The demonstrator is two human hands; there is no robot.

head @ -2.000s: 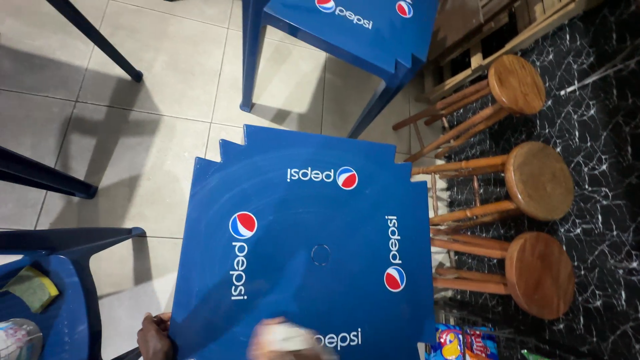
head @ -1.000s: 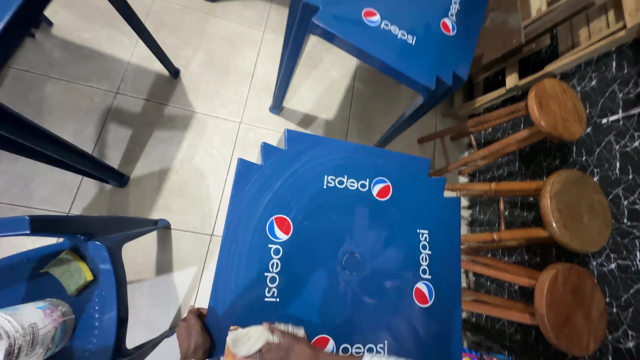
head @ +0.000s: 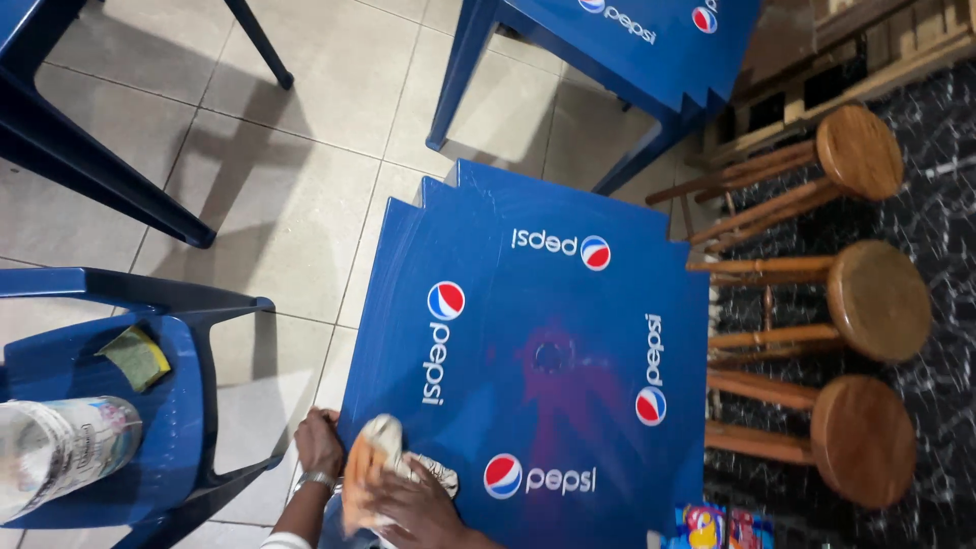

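Observation:
A blue plastic Pepsi table (head: 526, 305) stands in front of me, its top facing up. My right hand (head: 412, 499) presses a crumpled white and orange cloth (head: 370, 465) against the tabletop near its lower left corner. At the table's left edge, my left hand (head: 320, 442) grips the rim, with a metal watch band on the wrist. On the seat of a blue plastic chair (head: 171, 457) at the left lie a green and yellow scouring sponge (head: 137, 358) and a clear plastic container (head: 69, 450) with a printed label.
Three round wooden stools (head: 877, 301) line the right side beside a black marbled surface (head: 938, 221). Another blue Pepsi table (head: 610, 46) stands beyond. Blue furniture legs (head: 114, 160) are at upper left. Colourful packets (head: 717, 526) show at the table's lower right. Pale tiles (head: 305, 191) cover the floor.
My right hand has moved left with the cloth, toward the table's left edge. My left hand stays at that edge. The view has shifted somewhat to the left.

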